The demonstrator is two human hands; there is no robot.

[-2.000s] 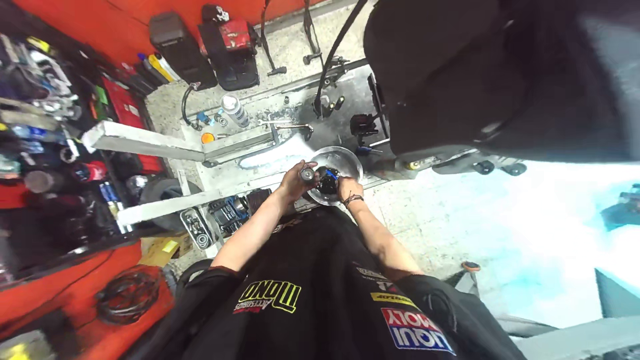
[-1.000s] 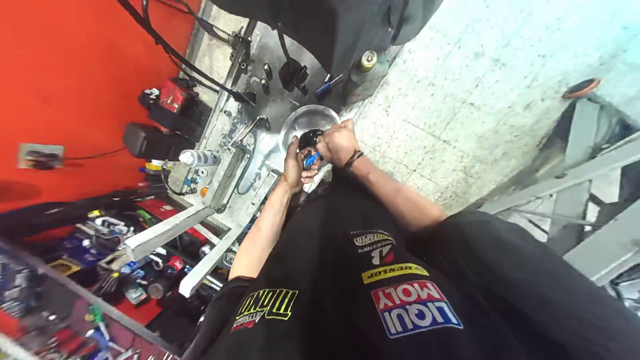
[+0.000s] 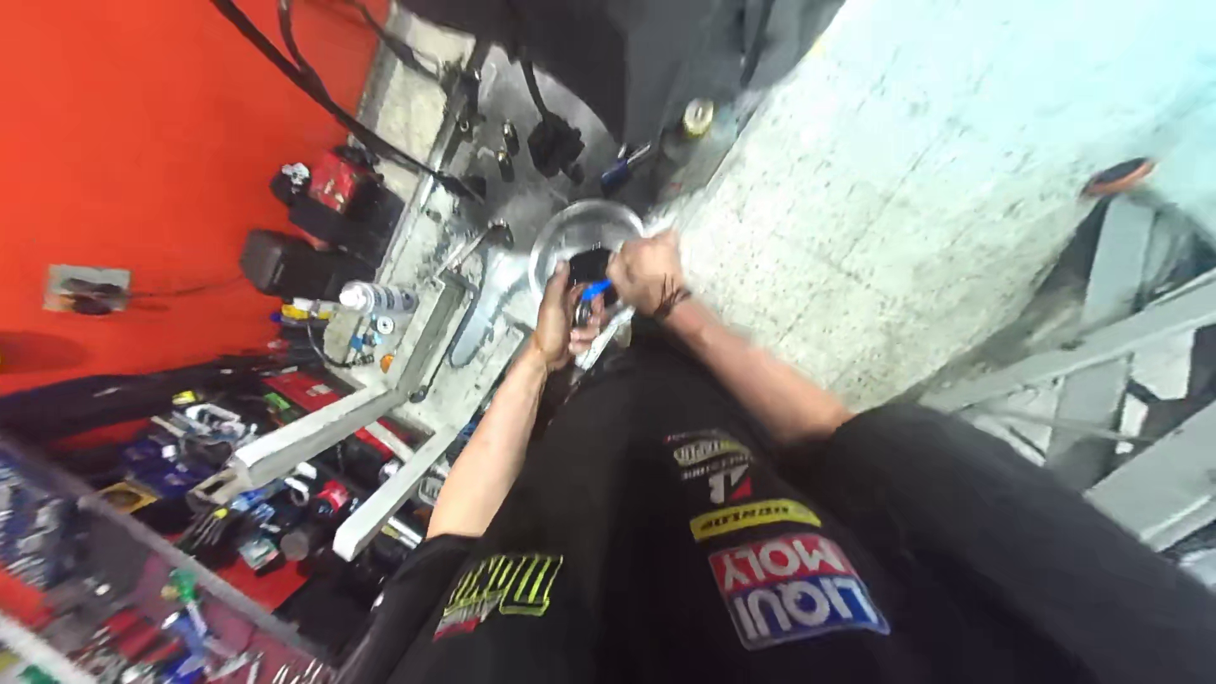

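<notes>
My left hand [image 3: 567,318] is curled around a small part over the near side of a clear round bowl [image 3: 559,233]; the part's kind is hidden by the fingers. My right hand [image 3: 648,271] is closed on a blue-handled tool [image 3: 596,290], whose tip points toward my left fingers. Something dark [image 3: 591,263] lies between the hands, at the bowl. A white cloth or paper [image 3: 604,340] shows just below them. Beyond the bowl, a blue-handled screwdriver [image 3: 622,169] and a black part [image 3: 555,144] lie on the metal surface.
A spray can [image 3: 378,298] lies to the left, near grey metal bars [image 3: 313,432]. A crowded tool tray [image 3: 142,589] fills the lower left. On the right stand a metal can [image 3: 697,118] and a grey steel frame [image 3: 1092,370]. Black hoses [image 3: 313,90] hang at the upper left.
The view has swung round strongly since two seconds ago. Then my left hand held a small metallic piece over the bowl; now the blue-handled tool shows between my hands.
</notes>
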